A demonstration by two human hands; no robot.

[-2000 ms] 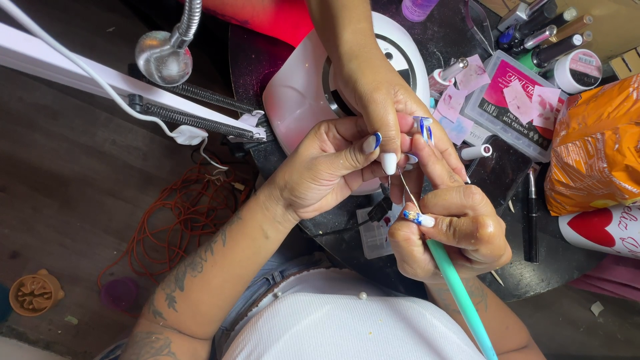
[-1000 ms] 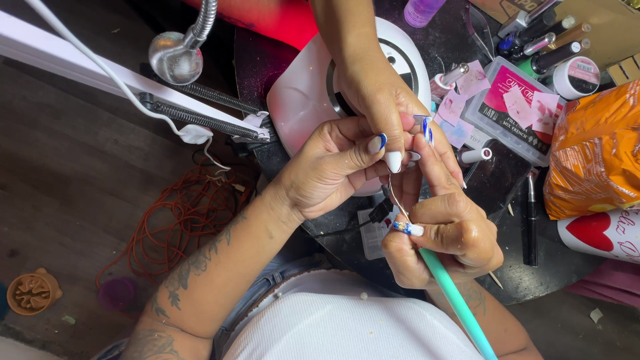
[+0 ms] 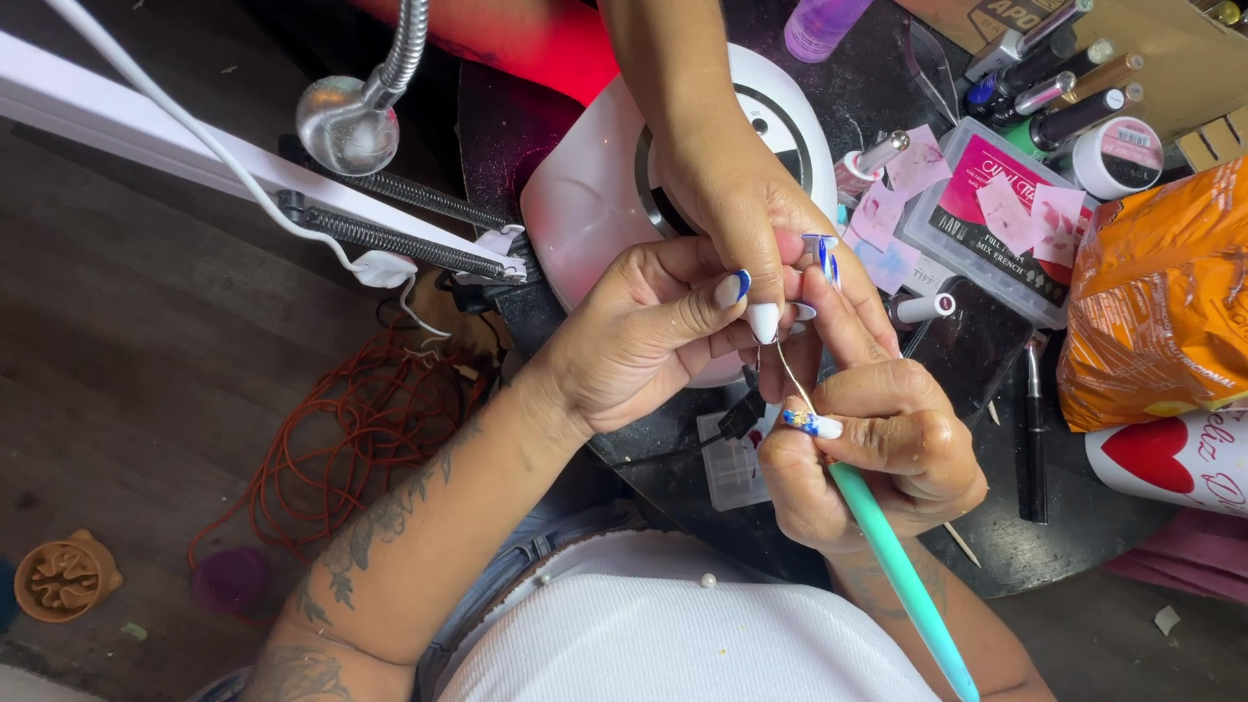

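A person's hand reaches down from the top over a white nail lamp, its thumb showing a long white nail. My left hand holds that hand's thumb between its thumb and fingers. Pinched in my right hand is a slim tool with a teal handle and a thin, bent metal part. The metal part reaches up to the tip of the white nail; its exact contact cannot be told. Two fingers of my right hand lie against the other person's hand. My own nails are painted blue and white.
Nail polish bottles, a clear plastic nail-tip box and an orange bag stand at the right. A black pen-like brush lies on the dark table. A lamp arm crosses the left; an orange cord lies below.
The tool's metal part, lower and more to the side of the white nail one second ago, now reaches its tip. My left hand keeps its hold on the other person's thumb.
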